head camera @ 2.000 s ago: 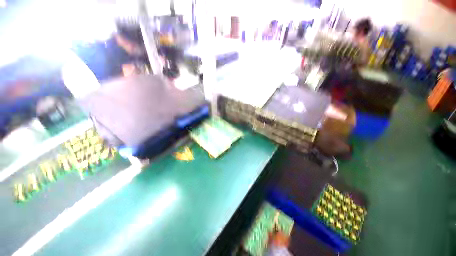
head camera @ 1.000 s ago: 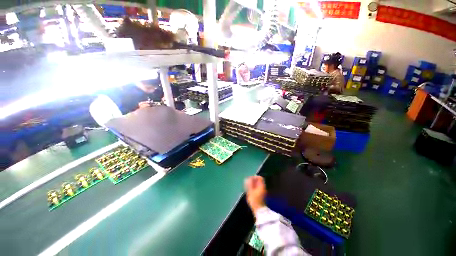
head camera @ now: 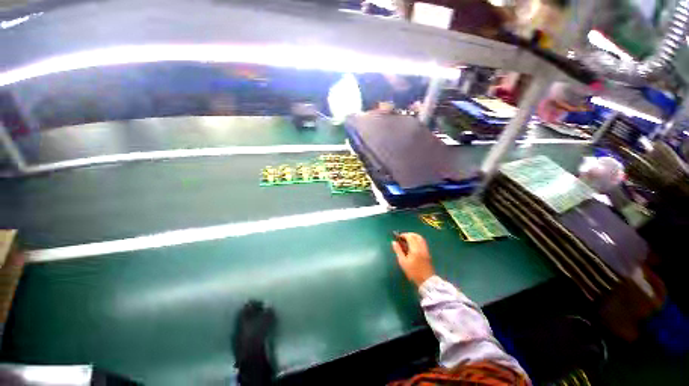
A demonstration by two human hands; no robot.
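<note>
My right hand (head camera: 414,258), bare with a pale patterned sleeve, is over the green bench (head camera: 181,301), fingers closed around a small dark tool (head camera: 402,243) that is mostly hidden. My left hand (head camera: 254,339), in a dark covering, is blurred at the bottom edge; its fingers cannot be made out. A green circuit board panel (head camera: 477,219) lies on the bench beyond my right hand, with small yellow parts (head camera: 432,220) beside it. Populated boards (head camera: 332,173) lie component side up on the belt.
A flat dark stack (head camera: 412,154) with a blue base stands beyond my right hand. Board trays (head camera: 540,226) are stacked at right, a green panel (head camera: 545,181) on top. White rails (head camera: 211,228) border the belt. A lit shelf (head camera: 249,56) hangs above. A tan stack (head camera: 6,264) is at far left.
The view has turned left, and the blue bin with boards has left the picture. My right hand has moved forward over the bench. My left hand has come into view.
</note>
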